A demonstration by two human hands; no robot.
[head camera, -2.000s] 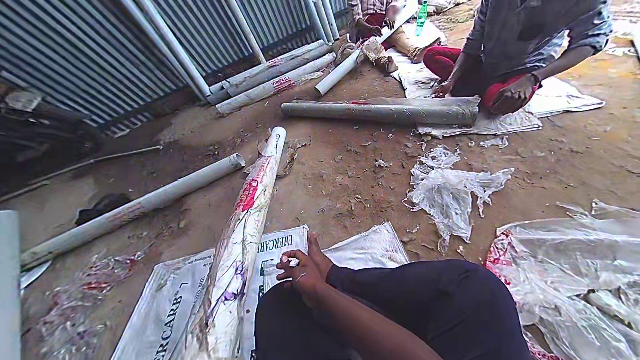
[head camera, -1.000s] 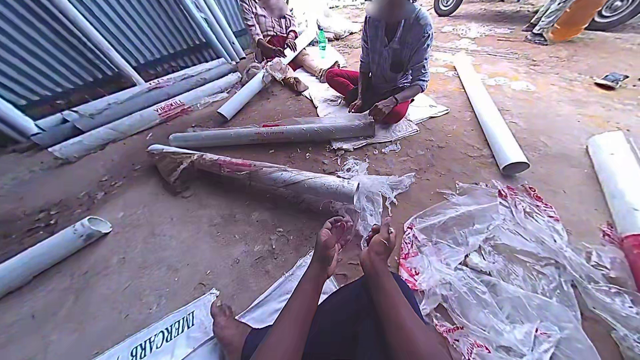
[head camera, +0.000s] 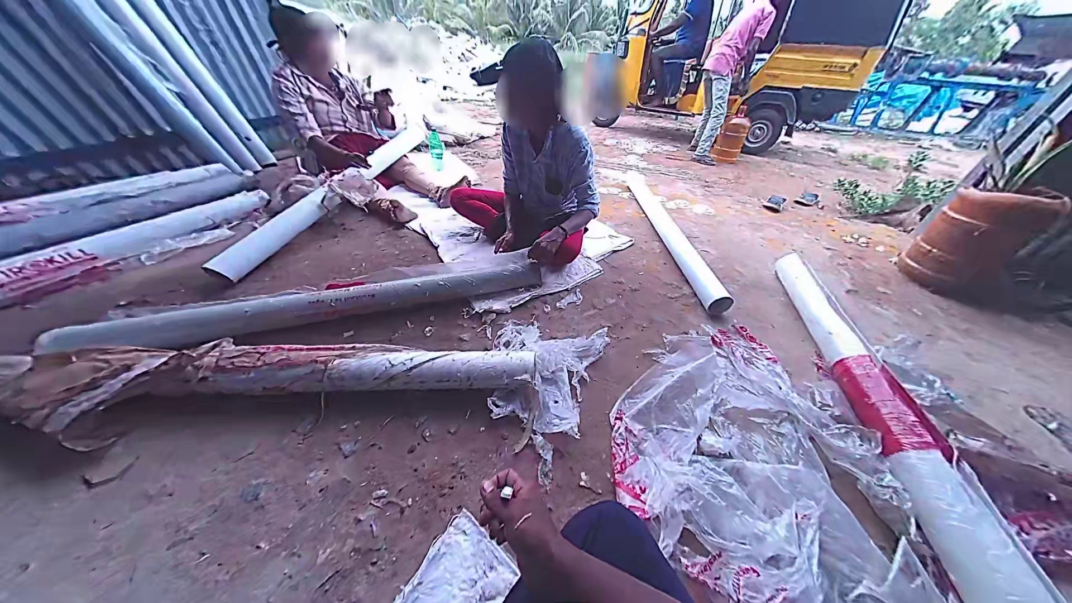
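My right hand (head camera: 511,501) is low in the middle, fingers curled around a small white piece (head camera: 506,492). My left hand is not visible. Beyond the right hand, a pipe wrapped in torn plastic film (head camera: 419,370) lies crosswise on the dirt. Shredded clear film (head camera: 553,377) hangs at its right end, and crumpled brown wrapping covers its left end. A grey pipe (head camera: 276,314) lies just behind it. To the right of my hand is a heap of clear plastic film with red print (head camera: 737,435). A white sack (head camera: 465,565) lies at the lower left of the hand.
A seated person (head camera: 544,176) faces me at the grey pipe's end; another person (head camera: 331,109) sits farther left beside a pipe. More pipes lie at left and by the metal wall. At right are a white pipe (head camera: 678,243) and a red-banded pipe (head camera: 896,410). A yellow vehicle stands behind.
The film-wrapped pipe lay lengthwise beside my legs in the oldest frame; now it lies crosswise in front. Both hands showed one second ago, only one now. The view has turned right.
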